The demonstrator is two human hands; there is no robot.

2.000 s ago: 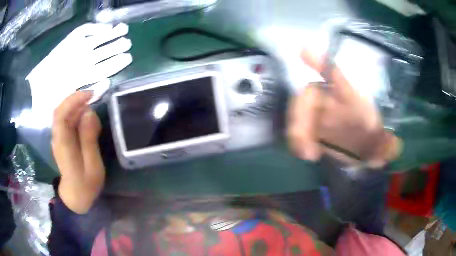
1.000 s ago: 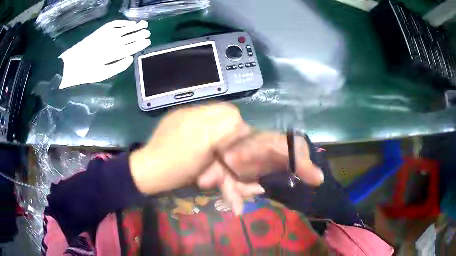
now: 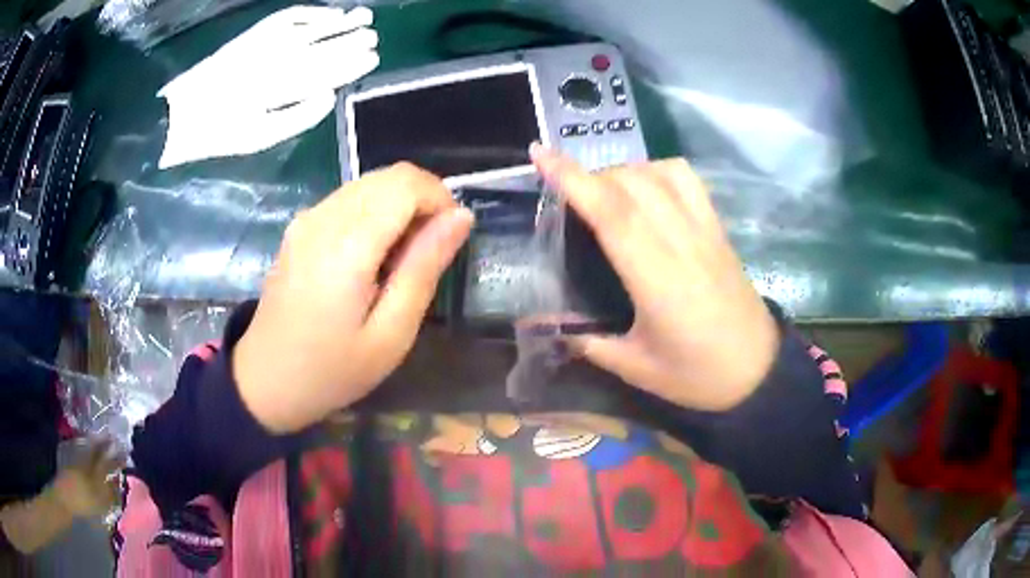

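The grey video speaker (image 3: 621,145) lies on the green bench, its dark screen (image 3: 446,122) in a pale frame; my hands cover part of its lower edge. In front of it I hold a thin clear window panel with a dark border (image 3: 486,277). My left hand (image 3: 345,294) pinches its upper left corner. My right hand (image 3: 683,288) spans its right side, index finger up by the screen's lower right corner, thumb at the panel's lower edge. A crinkled clear plastic film or sleeve (image 3: 540,282) hangs along the panel; whether it wraps it I cannot tell.
A white glove (image 3: 265,90) lies left of the speaker. A black strap (image 3: 497,25) is behind it, a hazy plastic sheet (image 3: 757,102) to the right. Black housings stand at the left (image 3: 43,192) and right (image 3: 971,79). Another person's hand (image 3: 73,497) shows lower left beside clear wrap (image 3: 124,361).
My hands were crossed and blurred in front of the speaker; they are now apart with the window panel and film between them. The speaker and glove appear higher and further right in the picture.
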